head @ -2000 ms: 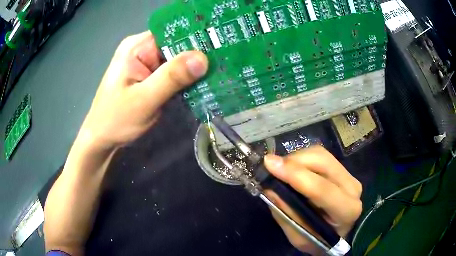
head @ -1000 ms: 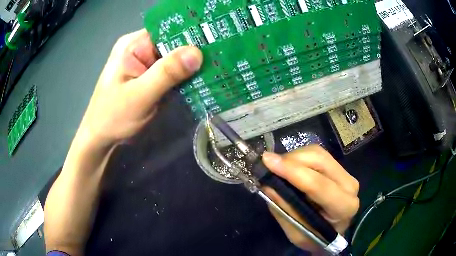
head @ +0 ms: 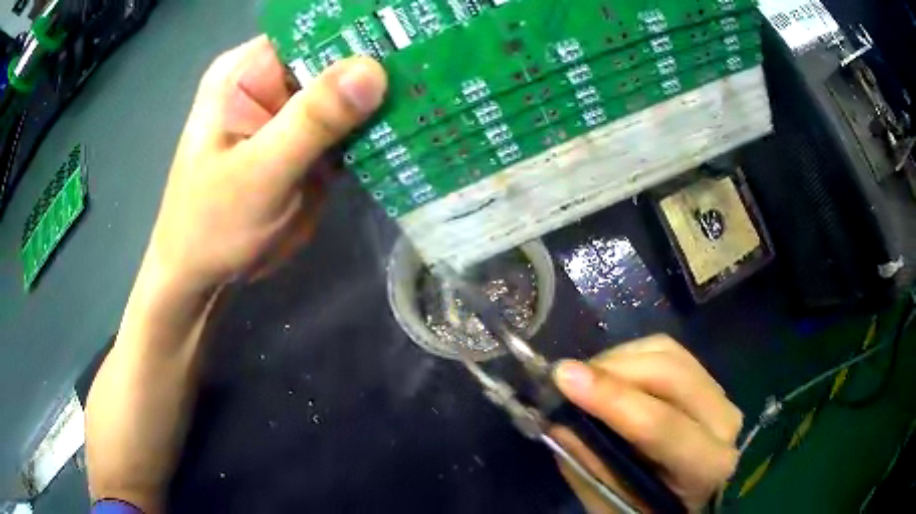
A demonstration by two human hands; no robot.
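My left hand grips the left edge of the green PCB panel, thumb on its face. The panel is tilted, its top cut off by the frame edge. A pale scuffed strip runs along its lower edge. My right hand holds the black-handled soldering iron with the thin metal feed tube beside it. The iron's tip is blurred, over the round solder waste cup, just below the strip's lower left corner. The cup holds silvery dross.
A tan sponge sits in a dark tray right of the cup. Silver solder splashes lie on the black mat. Another green panel lies on the grey-green belt at left. A cable runs at right.
The iron and my right hand have moved down and away from the panel's lower left corner. The panel and my left hand have shifted slightly up and left in the picture.
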